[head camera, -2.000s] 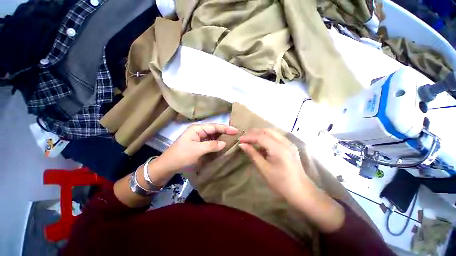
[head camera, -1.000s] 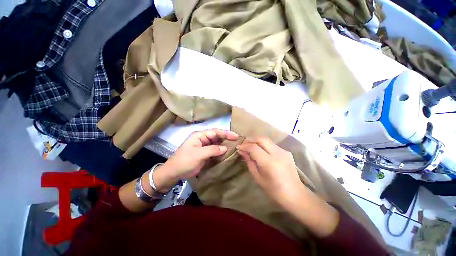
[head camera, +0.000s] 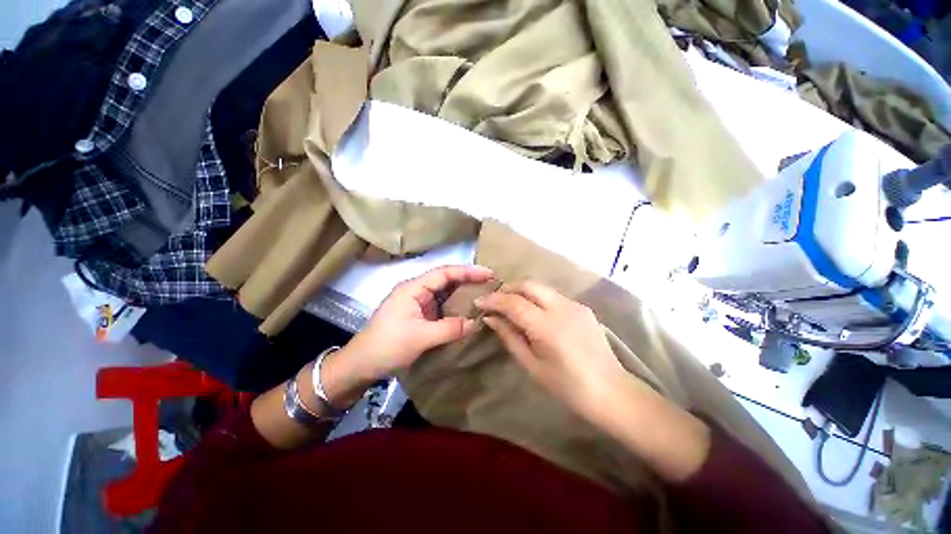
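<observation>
A khaki garment piece (head camera: 553, 402) lies across my lap and over the table edge. My left hand (head camera: 412, 318) pinches its upper part between thumb and fingers, with a bracelet and a watch-like band on the wrist. My right hand (head camera: 547, 339) is just to the right, with thumb and index fingertips closed at the same spot of cloth. The fingertips of the two hands are very close together. Whether the right fingertips also hold a small tool or thread is too small to tell.
A white sewing machine (head camera: 824, 219) stands at right, with a black phone (head camera: 843, 394) and cable near it. A khaki heap (head camera: 501, 73) lies beyond my hands. A checked garment (head camera: 198, 245) is at left above a red stool (head camera: 146, 417).
My right hand has shifted slightly left, and its fingertips now meet nearer the left thumb. The left hand keeps its pinch on the cloth. The view has shifted a little.
</observation>
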